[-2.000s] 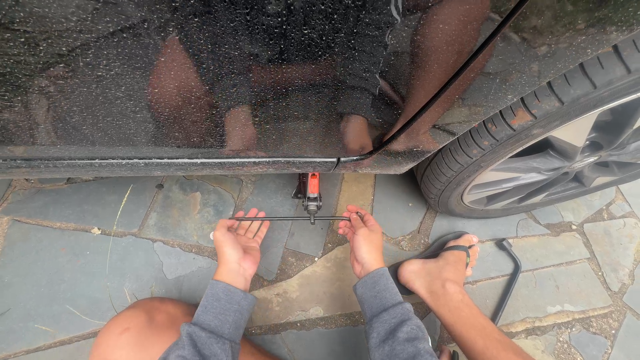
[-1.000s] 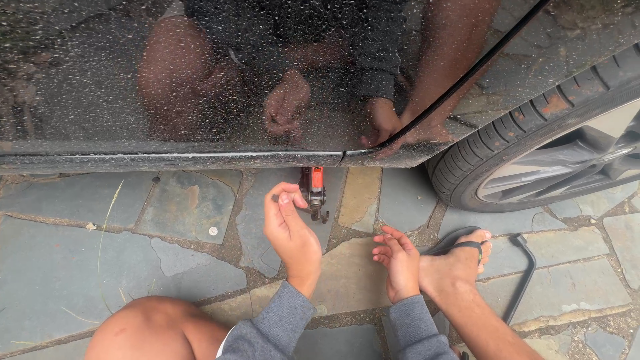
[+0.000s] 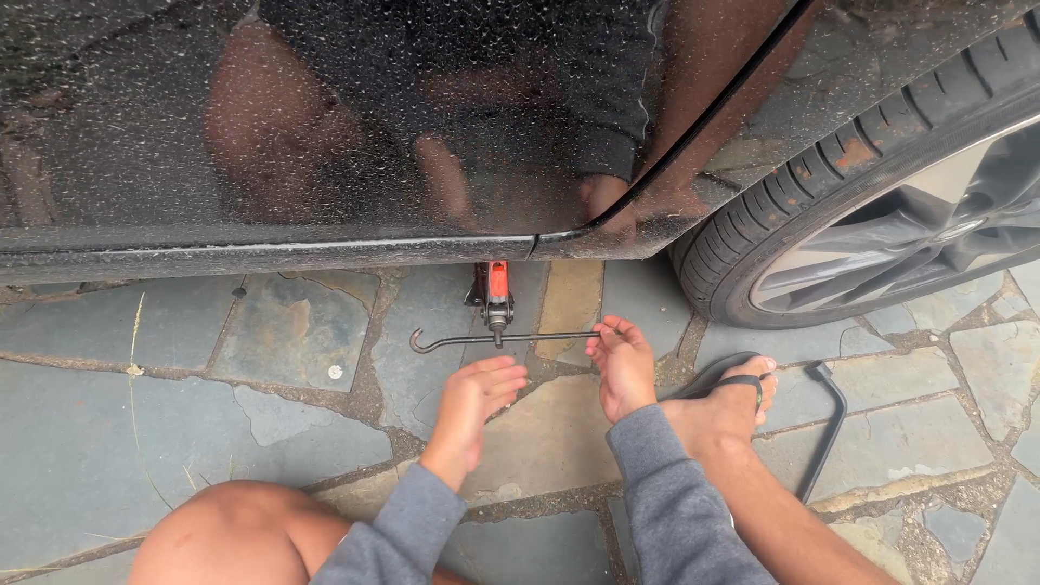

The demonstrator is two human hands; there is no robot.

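A red scissor jack (image 3: 497, 284) stands under the sill of a dark car, its screw end facing me. A thin metal crank rod (image 3: 536, 335) with a hooked left end passes through or against that screw end, lying roughly level. The fingertips of my right hand (image 3: 624, 366) pinch the rod's right end. My left hand (image 3: 479, 406) is just below the rod, fingers together and pointing right, holding nothing.
The car's wheel (image 3: 877, 203) rests at the right. My sandalled foot (image 3: 735, 390) is beside my right hand, and an L-shaped lug wrench (image 3: 829, 431) lies on the stone paving (image 3: 309, 333). The wet door panel (image 3: 366, 162) rises above the jack.
Two seconds ago both hands were at the rod's ends; one second ago they were apart from each other near the jack. Now my right hand holds the rod's right end and my left hand has dropped lower.
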